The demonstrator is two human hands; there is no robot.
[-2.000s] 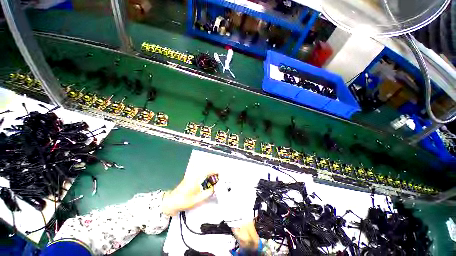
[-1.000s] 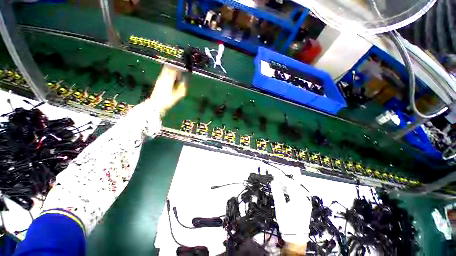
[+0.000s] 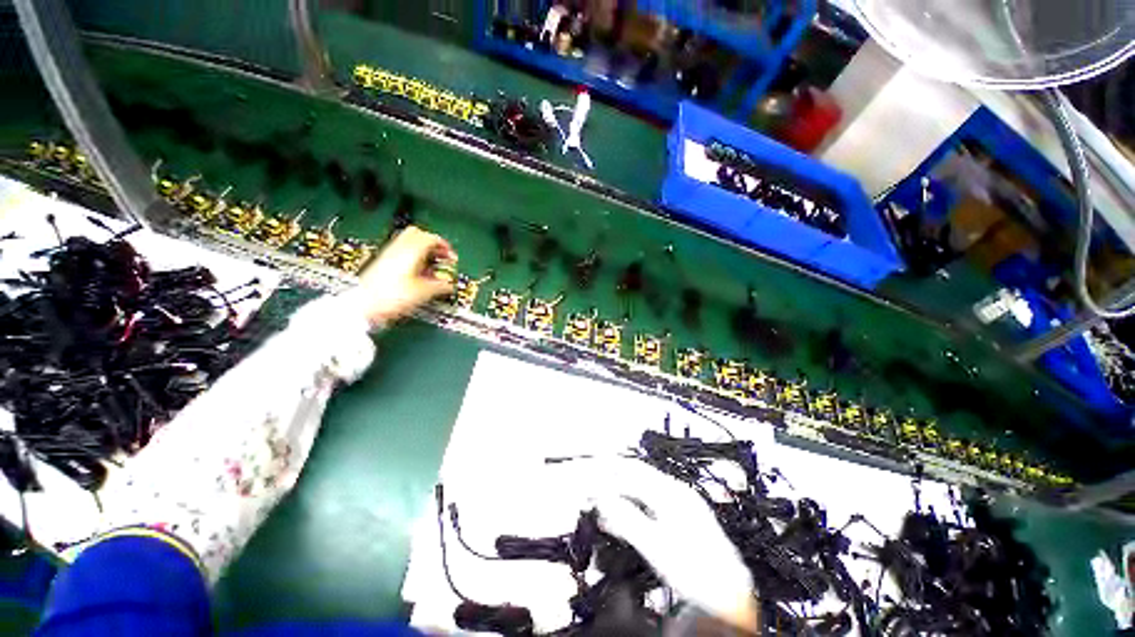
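Note:
Yellow-and-black circuit board assemblies [image 3: 541,314] stand in a long row along the near belt edge. My left hand [image 3: 406,276] reaches over the row, its fingertips closed around one small yellow-and-reddish board assembly. My right hand [image 3: 672,538], in a whitish glove and blurred, is low over the black power cords [image 3: 797,548]. Its fingertips are at a dark cord bundle; whether they grip it is hidden. Two tied cords [image 3: 533,548] lie left of it on the white work sheet [image 3: 498,423].
The green conveyor belt [image 3: 597,237] crosses the view, with blurred black cables on it. Another cable pile [image 3: 100,361] is at left. A blue tote [image 3: 772,205] with dark parts and a short yellow row [image 3: 417,93] are beyond. Clear tubing [image 3: 1080,187] hangs at right.
My left hand has come back from the belt's far edge to the near row. My gloved right hand has moved left over the cords. The view has shifted slightly.

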